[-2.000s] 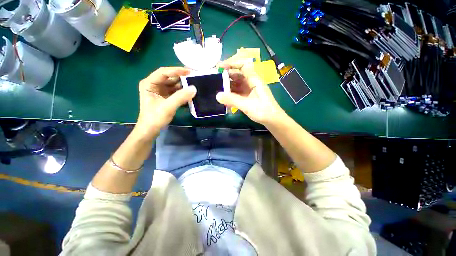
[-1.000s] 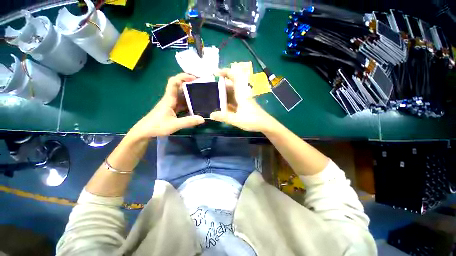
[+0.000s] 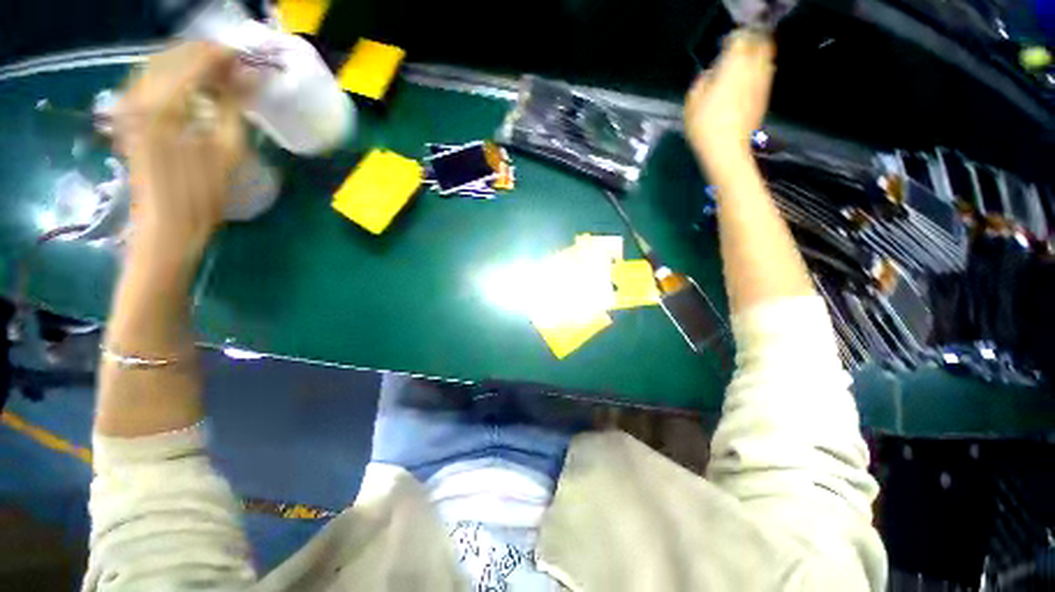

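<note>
My left hand (image 3: 185, 127), blurred, is at the upper left among white housings. One white housing (image 3: 303, 102) lies just right of its fingers; whether the hand grips one is unclear. My right hand (image 3: 729, 98) is stretched to the top, right of centre, and its fingertips touch a small pale object (image 3: 759, 9) cut off by the frame's edge. Whether they grip it is unclear. Yellow sheets (image 3: 573, 330) lie at centre under strong glare. A cabled screen (image 3: 692, 315) lies beside them, near my right forearm.
Yellow pads (image 3: 378, 191) and a small stack of screens (image 3: 463, 168) lie on the green mat (image 3: 336, 289). A clear bag of dark parts (image 3: 584, 127) is at back centre. Piled cabled screens (image 3: 926, 260) fill the right. Another yellow pad (image 3: 371, 69) is at the back.
My hands have parted from the housing with the screen at centre, which no longer shows there. My left hand moved to the upper left, my right to the upper right. The view has shifted.
</note>
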